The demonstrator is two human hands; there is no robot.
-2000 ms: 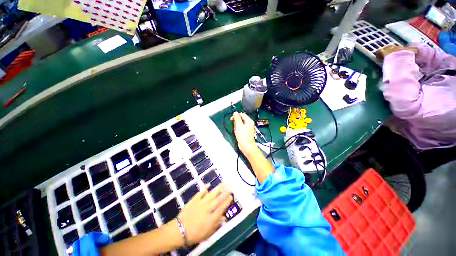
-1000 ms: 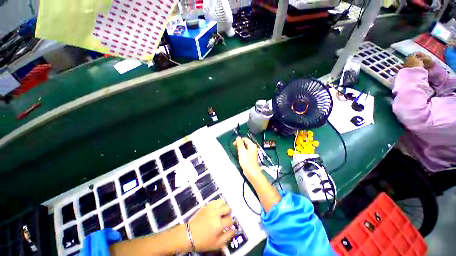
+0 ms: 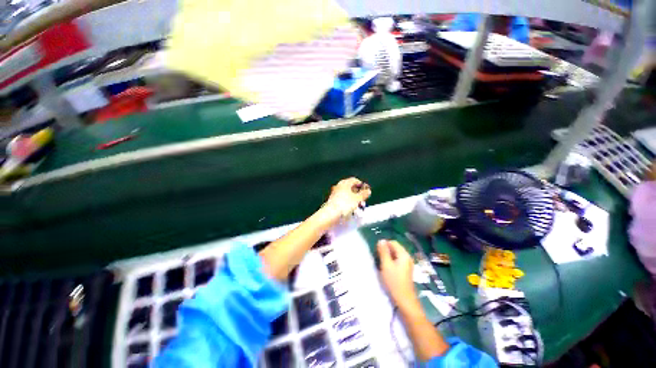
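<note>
My left hand (image 3: pixel 347 198) is over the near edge of the dark green belt (image 3: pixel 216 176). Its fingertips are closed on a small dark part (image 3: pixel 359 187); blur hides its details. Below the hand is the white blister tray (image 3: pixel 306 284), with black squares in its pockets. My right hand (image 3: pixel 397 269) is beside the tray's right side, over the green bench, fingers curled together. I cannot tell whether it holds anything.
A black fan (image 3: pixel 506 210), grey-silver bottle (image 3: pixel 431 211), yellow pieces (image 3: pixel 498 269) and power strip (image 3: pixel 509 329) stand right. Cables run near my right hand. A black tray (image 3: pixel 43 316) is far left. A yellow-backed label sheet (image 3: pixel 252 50) hangs over the belt.
My left hand has left the tray's lower right and reached forward to the belt edge, now with a small dark part at its fingertips. The view has swung left and up; the red tray is out of view.
</note>
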